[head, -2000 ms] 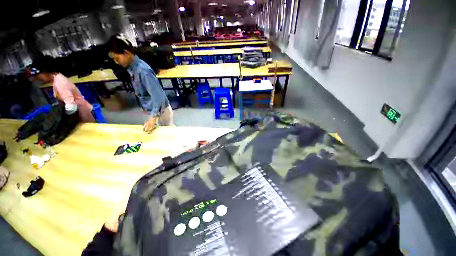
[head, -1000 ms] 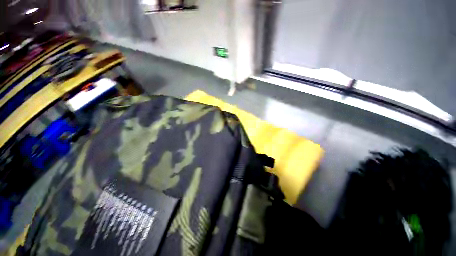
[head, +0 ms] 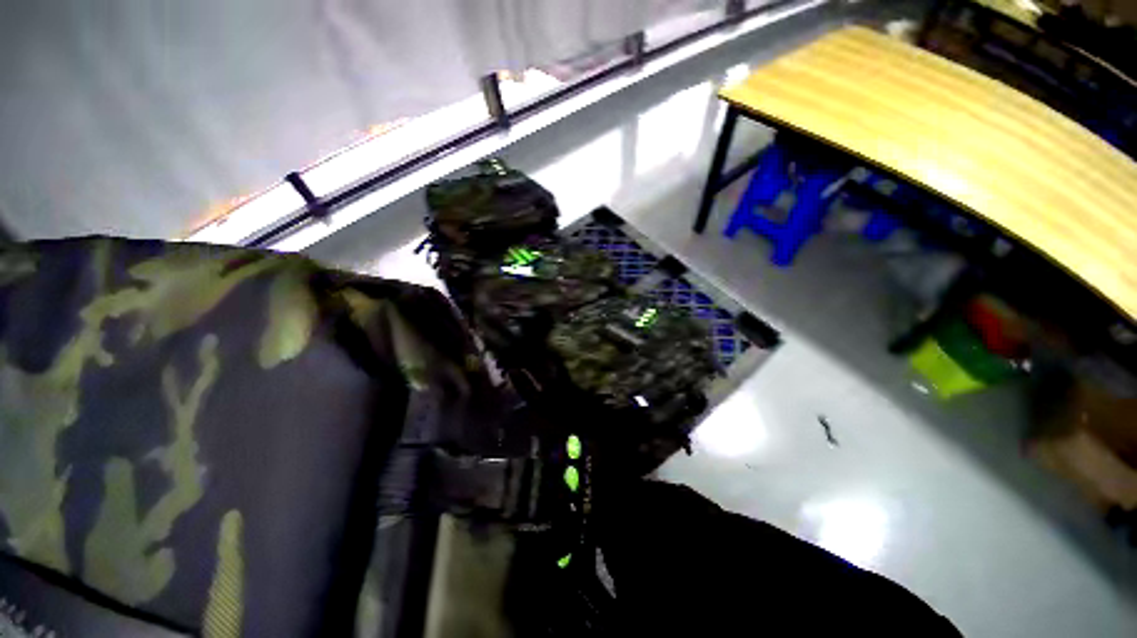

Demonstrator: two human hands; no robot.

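A camouflage backpack (head: 187,424) fills the left and lower left of the view, close to the camera, with dark straps and webbing (head: 480,480) along its right side. A dark sleeve or clothing (head: 736,573) lies at the bottom centre and right. Neither of my hands can be made out; the bag and the dark area may hide them. Several camouflage backpacks with green-marked tags (head: 623,343) sit on a dark plastic pallet (head: 726,327) on the floor ahead.
A long light-wood table (head: 948,131) stands at the upper right, with a blue plastic stool (head: 786,199) under it. A green-yellow container (head: 954,361) and a cardboard box (head: 1091,442) are below the table. A curtained window wall (head: 312,100) runs along the upper left. Grey floor lies between.
The view has swung right, from the long tables and people to the pallet of bags. The held backpack now sits at the left, its strap side showing.
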